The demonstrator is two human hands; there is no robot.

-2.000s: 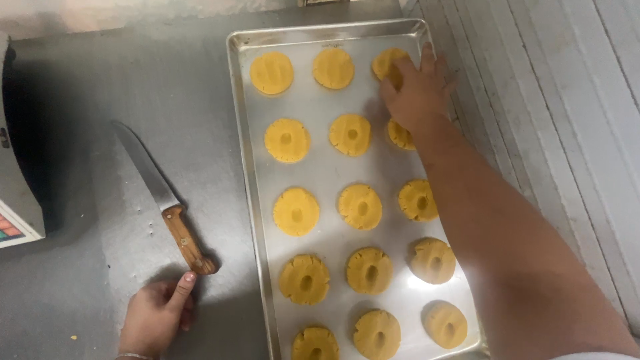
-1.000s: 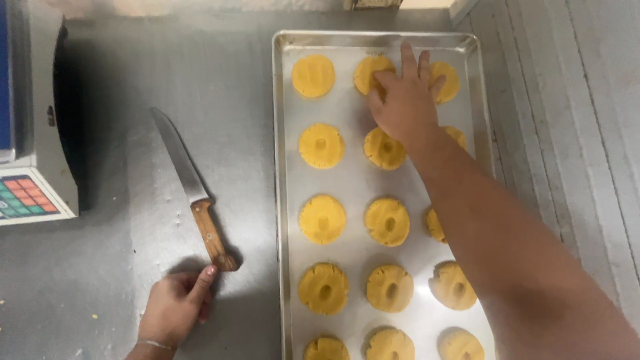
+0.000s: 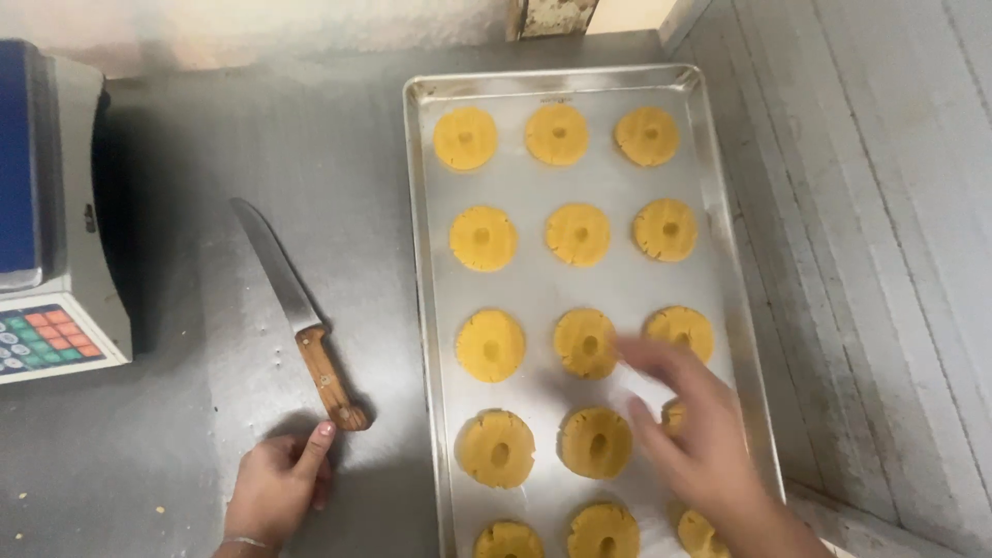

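Several flat yellow dough rounds (image 3: 578, 235), each with a dent in its middle and some with cracked edges, lie in rows of 3 on a metal baking tray (image 3: 425, 310). My right hand (image 3: 697, 426), blurred, is over the tray's lower right part with its fingers apart, holding nothing and partly hiding some rounds. On the metal table, my left hand (image 3: 275, 480) rests with the thumb at the butt of a knife's wooden handle (image 3: 329, 380); its curled fingers are partly hidden, so a grip cannot be told. The knife blade (image 3: 275, 263) points up and left.
At the left edge stands a digital scale (image 3: 66, 325) with a blue top and colored keys. A grey plank wall (image 3: 876, 232) runs along the tray's right side. Small yellow crumbs (image 3: 160, 509) lie on the metal table (image 3: 178, 232), and a pale wall rises behind it.
My right hand has moved from the top row down toward the lower right of the tray. The top-row rounds now show dents in their middles. My left hand stays by the knife handle.
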